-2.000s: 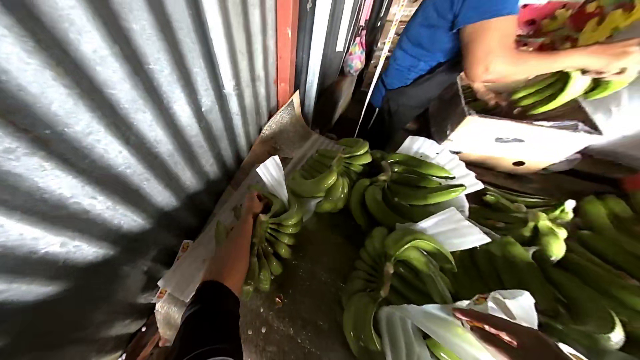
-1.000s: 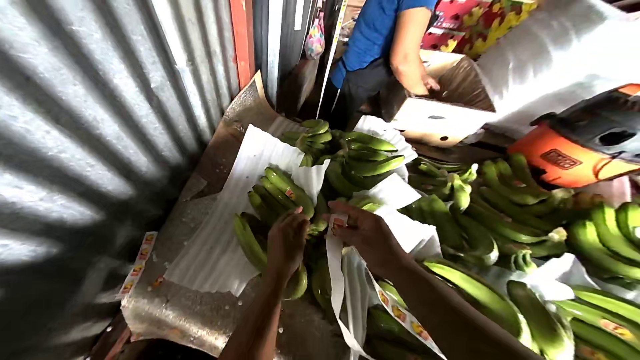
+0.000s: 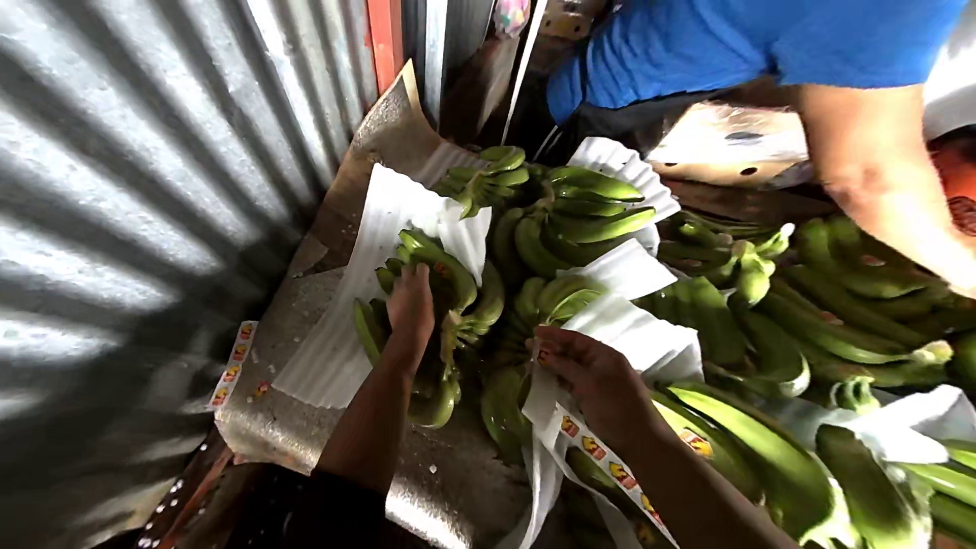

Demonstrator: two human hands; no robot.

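Observation:
My left hand (image 3: 412, 309) rests on a bunch of green bananas (image 3: 450, 274), its fingers among the fruit; whether they close on it is unclear. White foam sheet (image 3: 343, 328) lies under and behind that bunch. My right hand (image 3: 591, 374) pinches a strip of stickers (image 3: 602, 454) whose backing tape hangs down in loops. Just beyond the right fingertips sits another green bunch (image 3: 560, 301), with white foam (image 3: 640, 328) beside it. One small sticker shows on the bunch at my left hand.
A corrugated metal wall (image 3: 152, 191) stands at the left, with a sticker strip (image 3: 232, 366) near its foot. More green bananas (image 3: 831, 313) fill the right. A co-worker in a blue shirt (image 3: 686, 46) reaches across at upper right, near a cardboard box (image 3: 732, 149).
The co-worker's arm has swung out to the right, away from the open box. My left hand has shifted from between the bunches onto the left bunch, apart from my right hand.

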